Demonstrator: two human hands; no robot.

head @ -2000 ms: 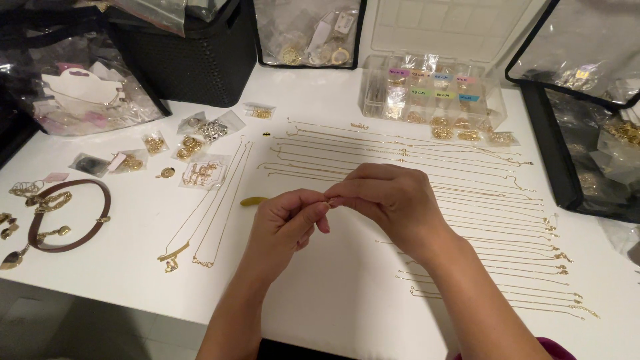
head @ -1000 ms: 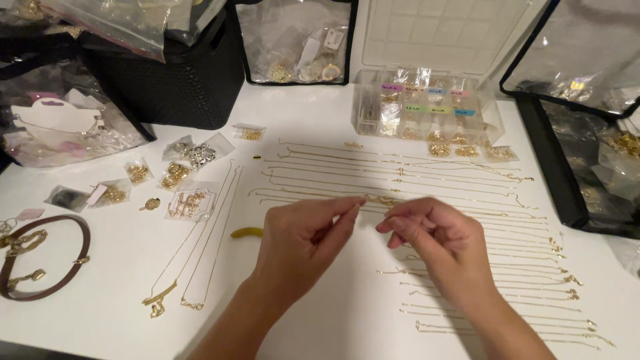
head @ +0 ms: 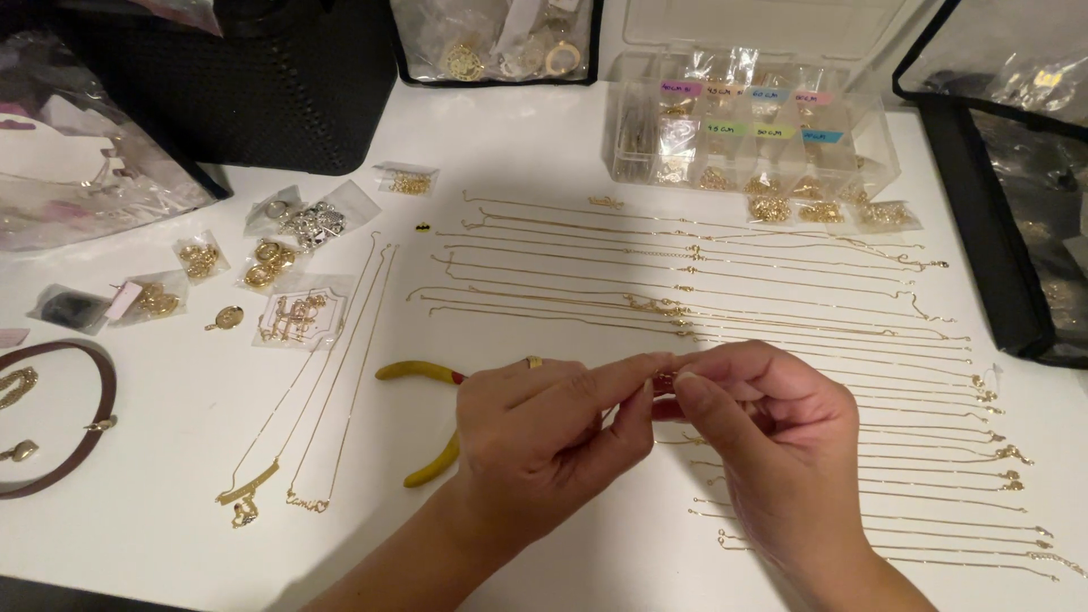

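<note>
My left hand (head: 552,433) and my right hand (head: 765,433) meet fingertip to fingertip over the table. Between them is a small gold chain piece (head: 663,379), pinched by both; its exact form is partly hidden. Yellow-handled pliers (head: 433,463) lie under and beside my left hand, their jaws hidden. Rows of thin gold chains (head: 561,319) stretch across the table behind and to the right of my hands. Left of the pliers lie gold necklaces (head: 276,408) with a bar pendant (head: 249,483) and a name pendant (head: 308,503).
A clear compartment box (head: 752,161) with coloured labels stands at the back, small bags of gold findings (head: 769,208) before it. More small bags (head: 310,225) lie at left, near a brown cord ring (head: 106,382). A black basket (head: 255,85) and clear black-edged pouches (head: 497,42) border the table.
My hands, apart a second ago, have come together at the fingertips. The yellow-handled pliers show more fully beside my left hand.
</note>
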